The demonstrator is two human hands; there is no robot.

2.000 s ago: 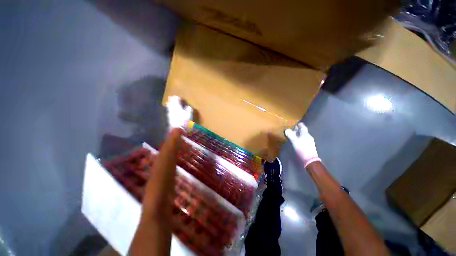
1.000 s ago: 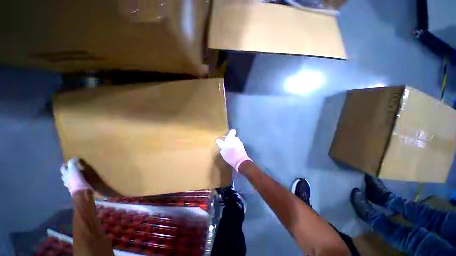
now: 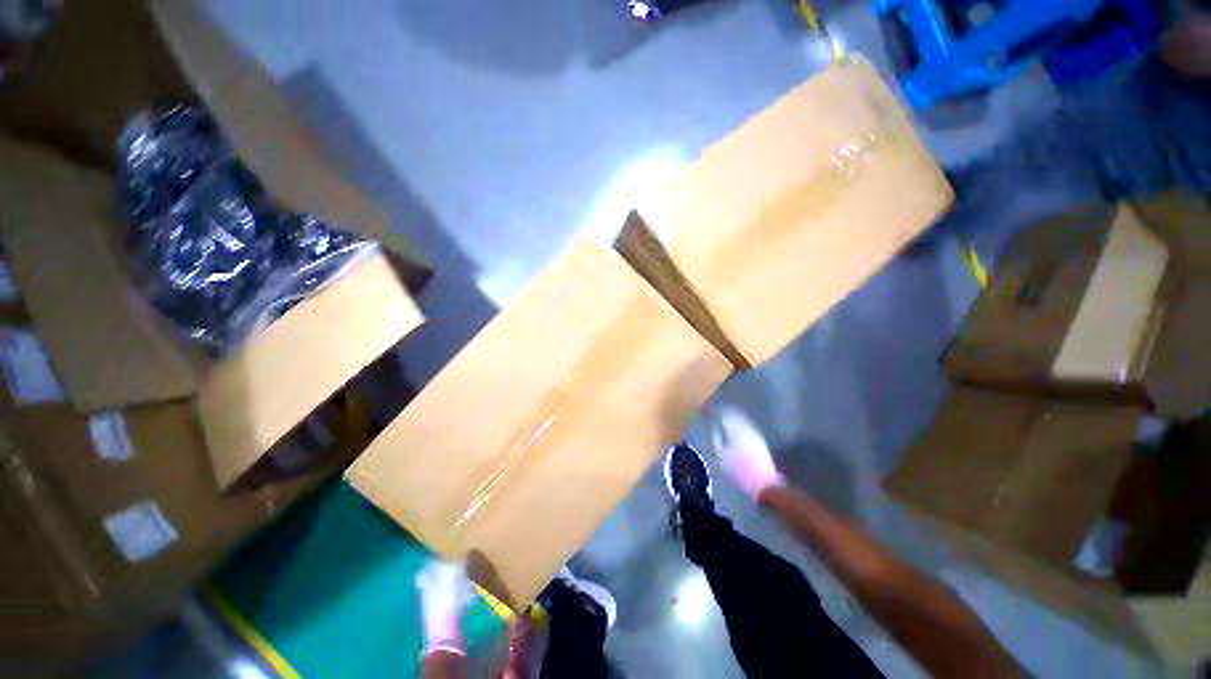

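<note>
A closed brown cardboard carton (image 3: 551, 405) lies at a slant in front of me, with shiny tape along its middle. Its far right end meets another closed carton (image 3: 810, 212). My left hand (image 3: 442, 600), in a white glove, is at the near left edge of the carton; the fingers seem to grip that edge but are blurred. My right hand (image 3: 746, 455), also gloved and blurred, is off the carton just beyond its right corner, and seems open and empty.
At the left, an open carton (image 3: 306, 365) holds bagged black parts (image 3: 199, 239). More cartons (image 3: 1016, 464) stand at the right. A green floor patch (image 3: 325, 584) lies lower left. A blue frame (image 3: 976, 53) is at top right. My shoes are below the carton.
The view has swung right. The carton I held over the red trays now lies against the other carton. My right hand has come off it. The red trays are mostly out of view.
</note>
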